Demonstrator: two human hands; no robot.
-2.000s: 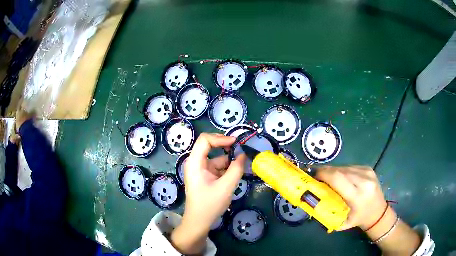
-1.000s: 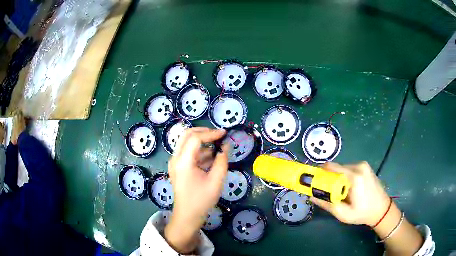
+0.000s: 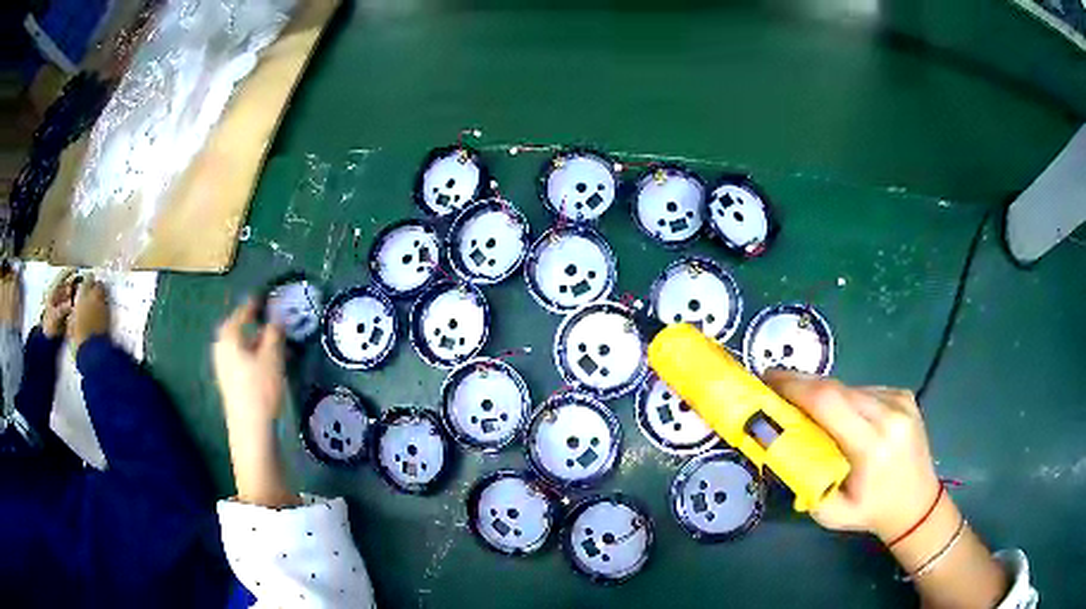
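My left hand point(image 3: 253, 387) is at the left of the group, blurred, with its fingers at the near left edge of a round dark-rimmed disc point(image 3: 294, 308). The disc has a pale inner face and is slightly blurred. My right hand point(image 3: 875, 452) grips the yellow glue gun point(image 3: 744, 410), which points up and left over the right part of the group. The gun covers part of a disc point(image 3: 671, 414) below it; its nozzle tip is not clearly visible. Many similar discs lie face up, such as one at the centre point(image 3: 574, 440), some with thin red and black wires.
The discs lie on a green table point(image 3: 572, 71). At left are a tan cardboard sheet point(image 3: 244, 179) with clear plastic film point(image 3: 167, 107), a dark tangled heap point(image 3: 48, 155), and another person's dark blue sleeves point(image 3: 143, 416) and hands. At right are a black cord point(image 3: 956, 312) and white post point(image 3: 1048, 220).
My left hand has moved from the centre to the far left with a disc, uncovering several central discs. My right hand still holds the gun, now tilted more steeply. The view has shifted slightly.
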